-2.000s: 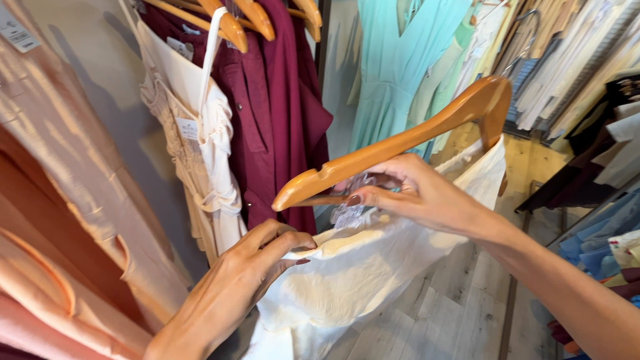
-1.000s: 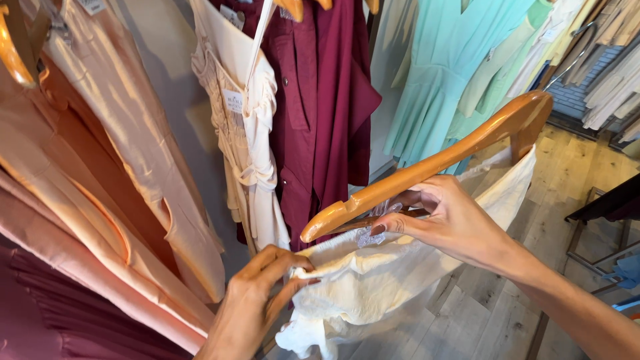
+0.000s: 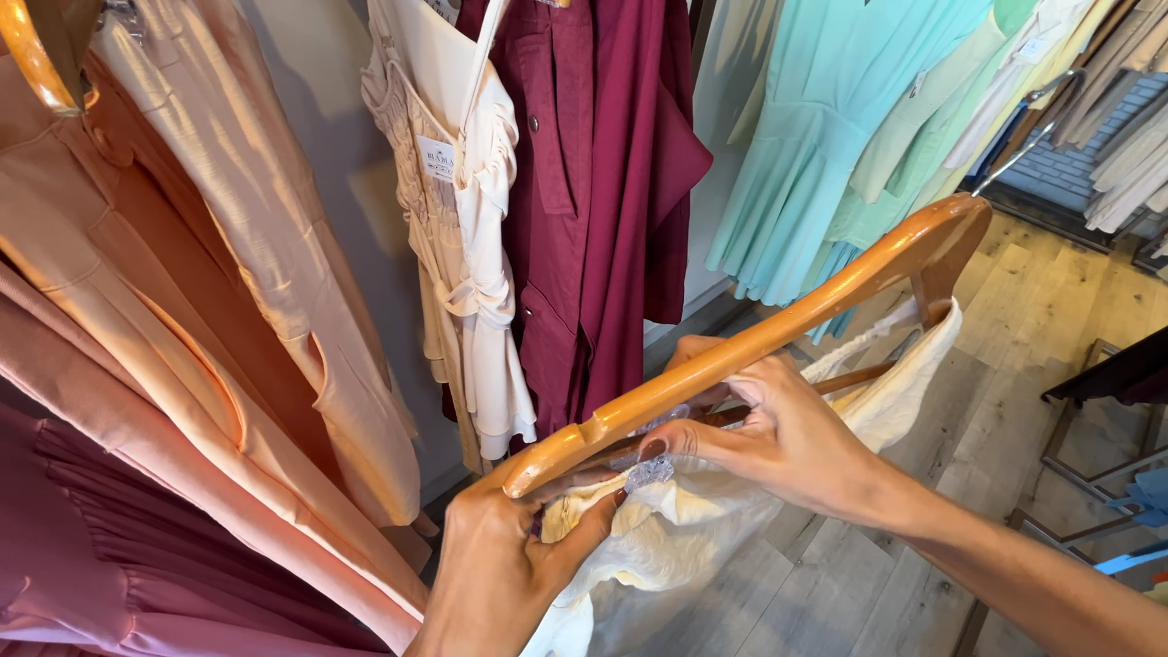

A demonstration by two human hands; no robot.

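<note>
A wooden clothes hanger (image 3: pixel 776 319) slants across the view, its metal hook at the upper right. Below it hangs a cream fabric garment (image 3: pixel 675 538), held near its top edge. My left hand (image 3: pixel 520 538) pinches that edge between thumb and fingers, close under the hanger's near end. With thumb and fingers, my right hand (image 3: pixel 776 429) grips a clear plastic clip (image 3: pixel 650 470) at the garment's edge, below the wooden arm. Part of the right hand's fingers is hidden behind the hanger. The garment's far end hangs by the hanger's middle.
Peach and orange garments (image 3: pixel 228 365) hang at the left, above a mauve pleated one (image 3: pixel 137 566). Cream tops (image 3: pixel 465 255) and burgundy garments (image 3: pixel 593 201) hang behind the hands. Turquoise dresses (image 3: pixel 812 137) are farther back. Metal rack legs (image 3: pixel 1077 447) stand on the wood-look floor at right.
My left hand has moved along the garment's edge, closer to the clip and under the hanger's near end. The view has shifted left, showing more of the peach garments.
</note>
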